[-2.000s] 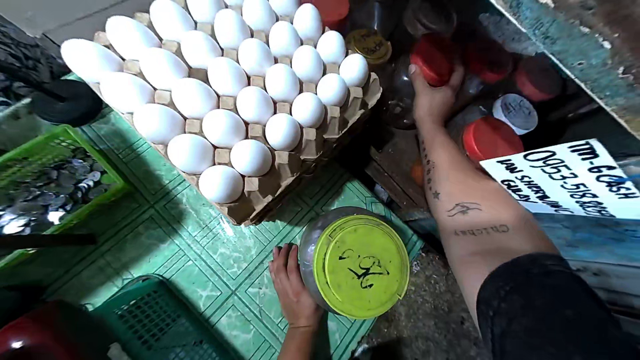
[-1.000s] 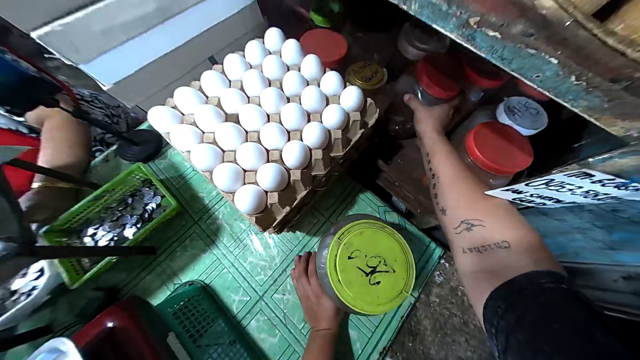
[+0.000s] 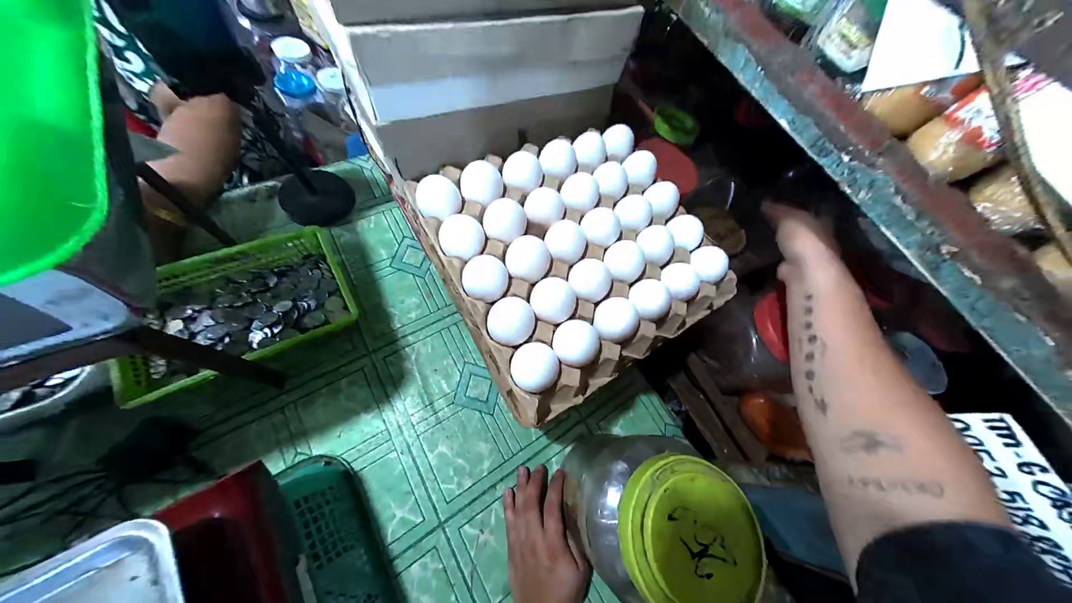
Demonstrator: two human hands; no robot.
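My left hand [image 3: 544,532] lies flat on the green patterned table covering [image 3: 427,394], its fingers beside a clear plastic jar with a yellow-green lid [image 3: 699,532] that bears writing. My right hand [image 3: 800,230] reaches over the dark shelf space at the right, above a jar with a red lid [image 3: 771,325]; it is blurred, and its fingertips are hard to make out. Between the hands and further off, a cardboard egg tray [image 3: 536,410] holds rows of white eggs [image 3: 553,300].
A green basket of coins [image 3: 347,293] is at the left, near another person's arm [image 3: 197,142]. A painted wooden shelf edge [image 3: 904,184] slants above my right arm. A dark green basket [image 3: 331,528] and a red container [image 3: 230,536] stand at the lower left.
My right hand has left the red-lidded jar it was touching and is now further into the shelf space. My left hand stays beside the yellow-green-lidded jar. The view has shifted.
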